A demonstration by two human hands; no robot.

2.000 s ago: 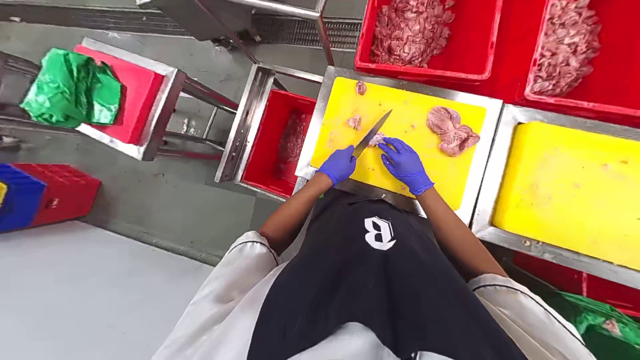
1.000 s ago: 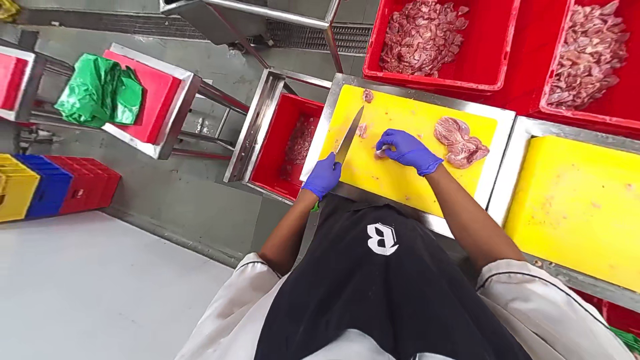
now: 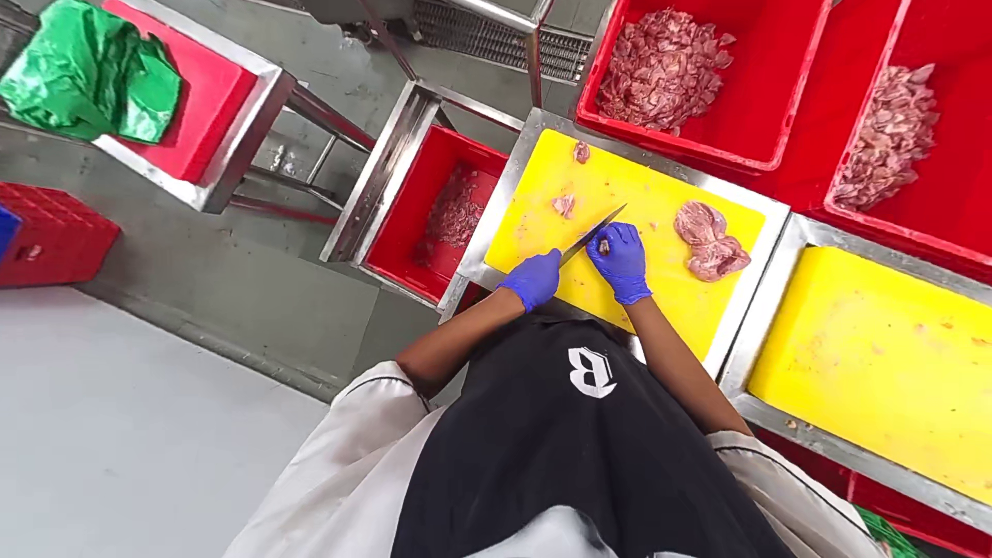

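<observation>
My left hand, in a blue glove, grips the handle of a knife; its blade points up and right over the yellow cutting board. Beside the blade my right hand, gloved too, has its fingers curled around a small dark piece of meat. Two small meat scraps lie up and left of the hands, one near the board's far edge and one nearer the knife. Larger pieces of raw meat rest on the board's right part.
Red crates with cut meat stand beyond the board. A lower red bin with scraps is at its left. Another yellow board adjoins at right. Farther left, a green plastic bag lies on a red board.
The knife blade, held away from my right hand one second ago, is now close beside it. My right fingers are now curled around a small piece.
</observation>
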